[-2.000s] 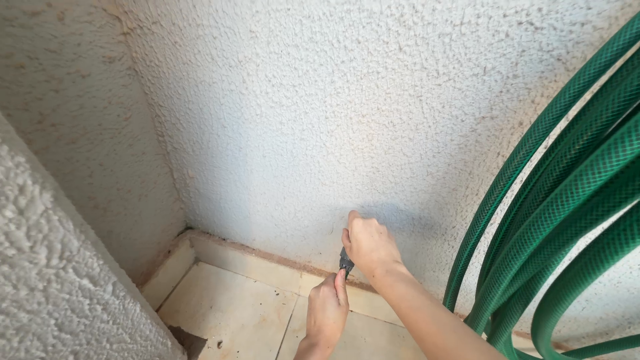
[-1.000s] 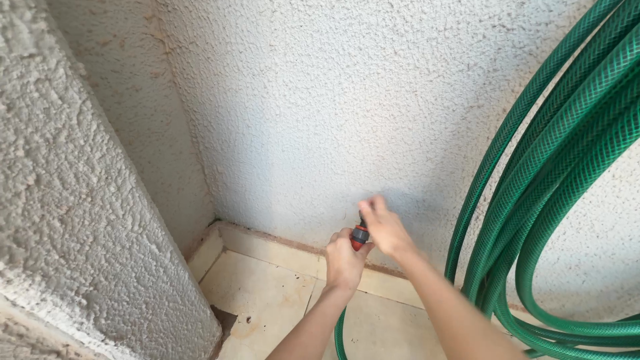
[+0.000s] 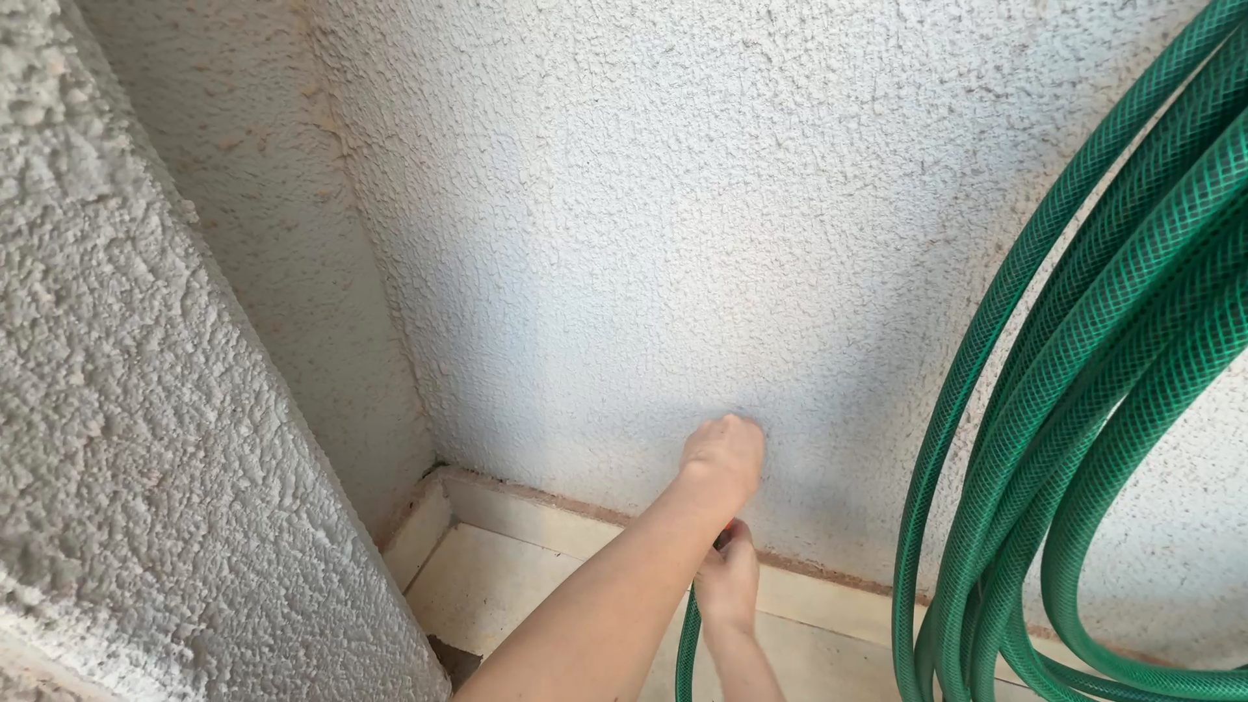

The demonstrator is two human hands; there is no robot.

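Observation:
My left hand (image 3: 723, 453) is closed in a fist close to the white textured wall; whether it holds anything is hidden behind its back and fingers. Just below it, beside my left forearm, my right hand (image 3: 731, 580) grips a black and red hose connector (image 3: 722, 536), mostly covered by the fingers and thumb. A length of green garden hose (image 3: 687, 643) hangs down next to the right hand and leaves the view at the bottom edge.
Thick loops of green braided hose (image 3: 1033, 429) hang along the right side. A rough plastered pillar (image 3: 195, 419) fills the left. Cream floor tiles (image 3: 487, 585) and a tiled skirting (image 3: 517, 512) run below the wall (image 3: 624, 244).
The left hand, earlier on the connector below the right hand, has moved up toward the wall. The right hand has come down and now holds the connector.

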